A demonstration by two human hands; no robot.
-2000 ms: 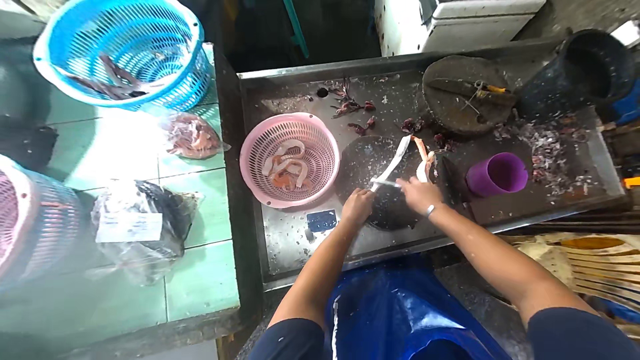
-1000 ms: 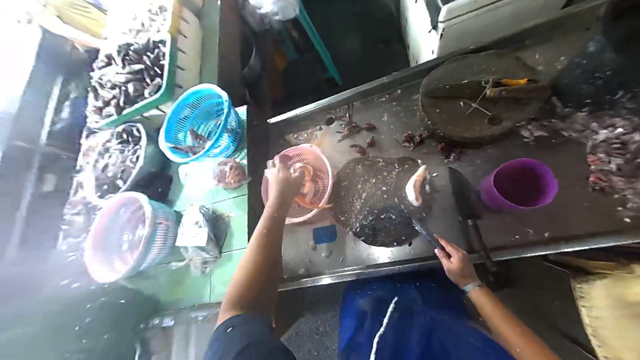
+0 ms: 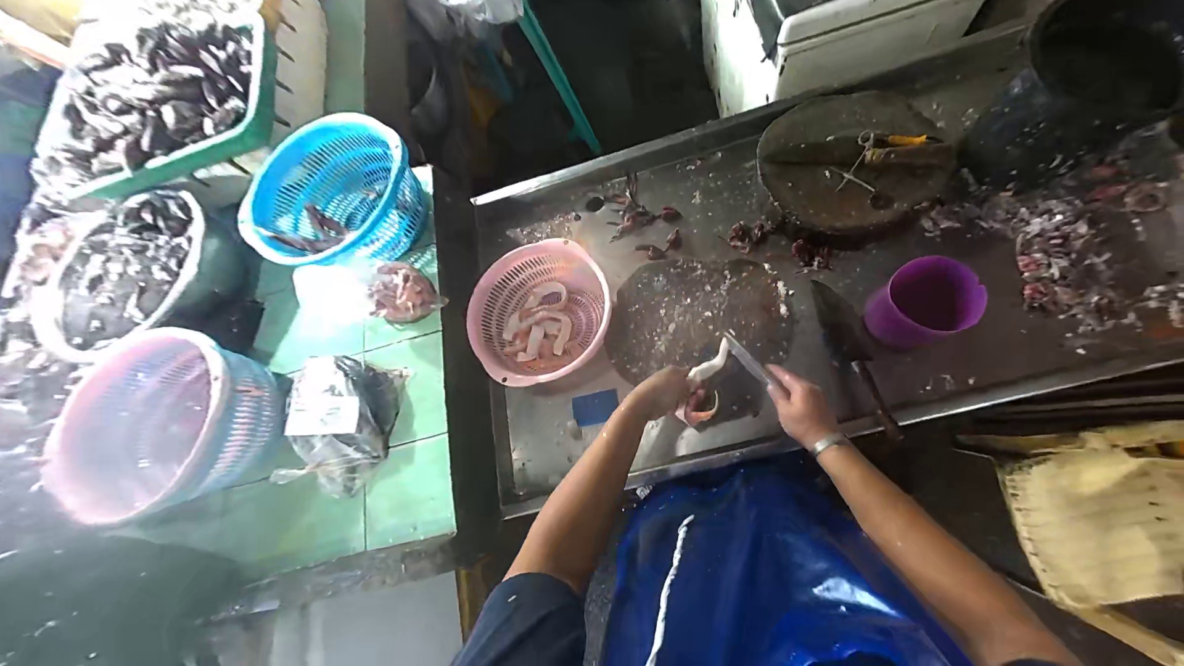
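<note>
My left hand (image 3: 661, 392) grips a pale strip of fish flesh (image 3: 710, 361) over the near edge of a round chopping block (image 3: 684, 301). A pinkish part of the piece curls below my fingers. My right hand (image 3: 801, 407) is shut on a knife (image 3: 751, 359), its tip beside the upper end of the strip. To the left, a pink plastic basket (image 3: 481, 324) holds several pale strips. A cleaver (image 3: 837, 324) with a dark handle lies right of the block, next to a purple plastic container (image 3: 925, 301).
A second round block (image 3: 795, 166) bears a yellow-handled tool. Scraps (image 3: 1064, 259) cover the metal table's right side. Dark red offal lies along the back. On the green tiles stand a blue basket (image 3: 259, 217), a pink-and-blue basket (image 3: 245, 407) and bagged items (image 3: 342, 425). A dark bucket (image 3: 1027, 129) stands back right.
My left hand has moved from the pink basket back to the block and now holds a pale strip. The knife in my right hand has come up beside that strip.
</note>
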